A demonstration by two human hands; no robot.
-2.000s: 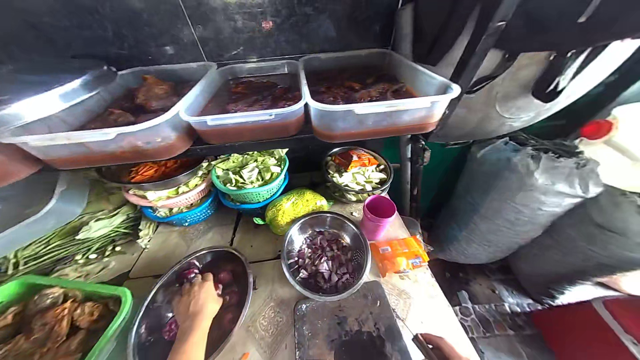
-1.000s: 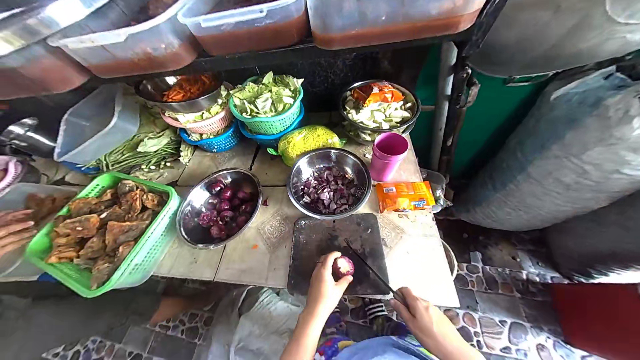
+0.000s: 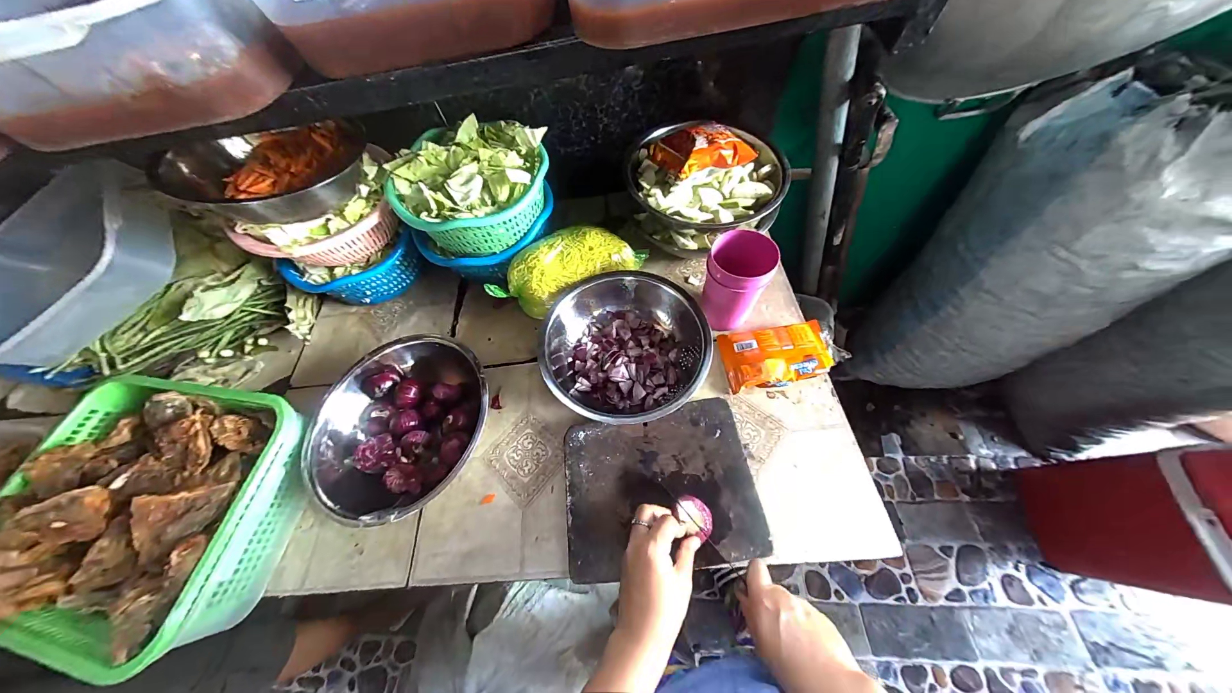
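Note:
On the dark cutting board [image 3: 616, 481], my left hand [image 3: 656, 568] grips a purple onion [image 3: 693, 518] near the board's lower right part. The handle of a knife [image 3: 717, 552] is in my right hand [image 3: 784, 616], below the board's edge; the dark blade reaches up to the onion, partly hidden by my fingers. Behind the board sits a steel bowl of chopped purple onion [image 3: 626, 361]. To the left, a steel bowl [image 3: 322, 462] holds several whole peeled onions [image 3: 409, 419].
A green basket [image 3: 279, 481] of browned pieces stands at the left. Toward the back are a pink cup [image 3: 739, 279], an orange packet [image 3: 775, 356], a bag of yellow shreds [image 3: 573, 265], a basket of cut cabbage [image 3: 467, 183] and a bowl of pale slices [image 3: 712, 192]. Plastic tubs [image 3: 414, 29] sit overhead.
My left hand was in the bowl of whole onions two seconds ago and is now at the board with an onion. The knife has come to the onion. The view has tilted down.

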